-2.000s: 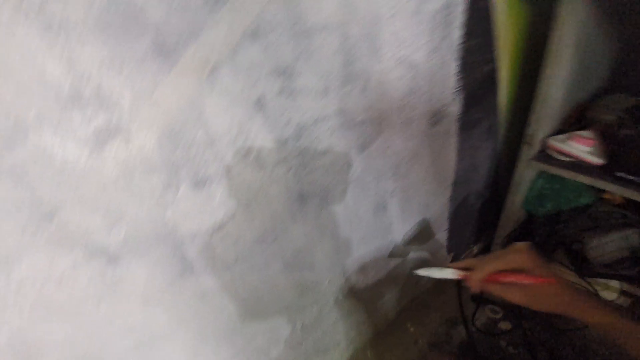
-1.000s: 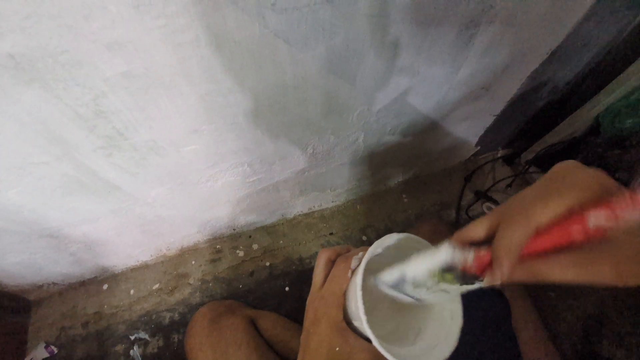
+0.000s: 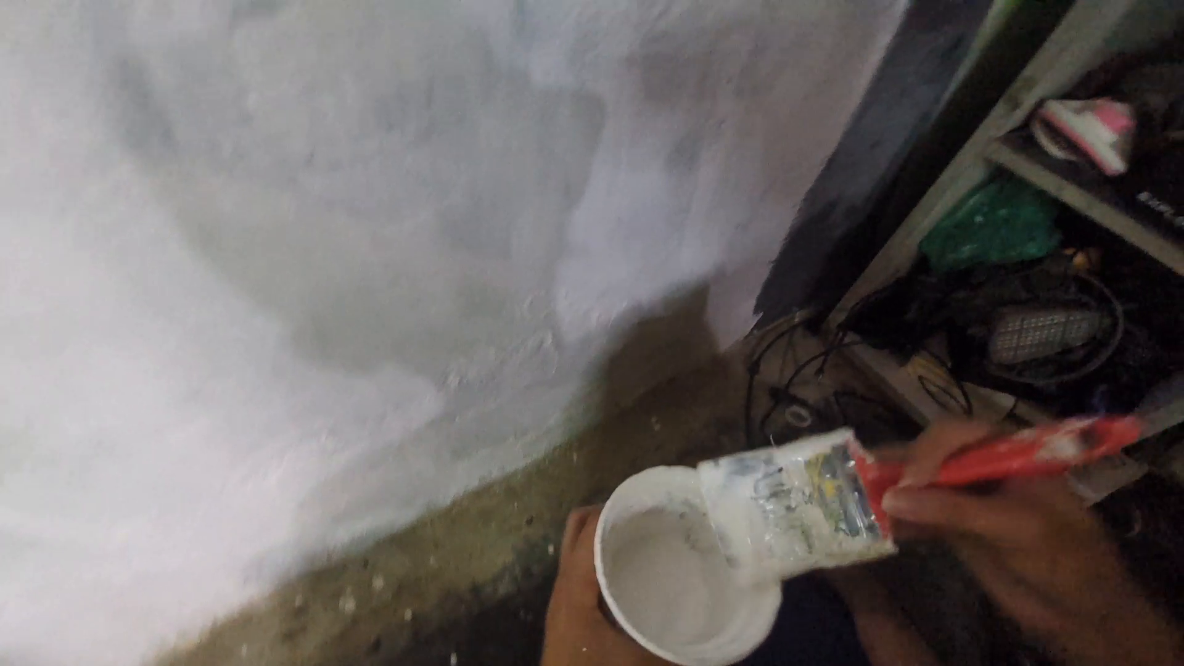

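My left hand (image 3: 585,601) holds a white plastic tub (image 3: 609,592) of white paint (image 3: 661,573) near the bottom edge of the view. My right hand (image 3: 999,518), somewhat blurred, grips the red handle of a wide paintbrush (image 3: 795,504). The brush head is coated with white paint and lies over the tub's right rim, its bristle end just over the opening. Behind them rises a wall (image 3: 388,231) with uneven white and greyish patches.
A bare, paint-spotted strip (image 3: 462,527) runs along the wall's foot. A dark vertical band (image 3: 860,166) edges the wall. On the right, shelves (image 3: 1091,199) hold a pink and white object (image 3: 1087,134), a green plastic bag (image 3: 994,222) and dark clutter. Black cables (image 3: 777,370) lie in the corner.
Two seconds ago the brush was near the wall's lower right corner; one second ago its bristles were inside the tub. Now it has come up to the rim. The view has shifted.
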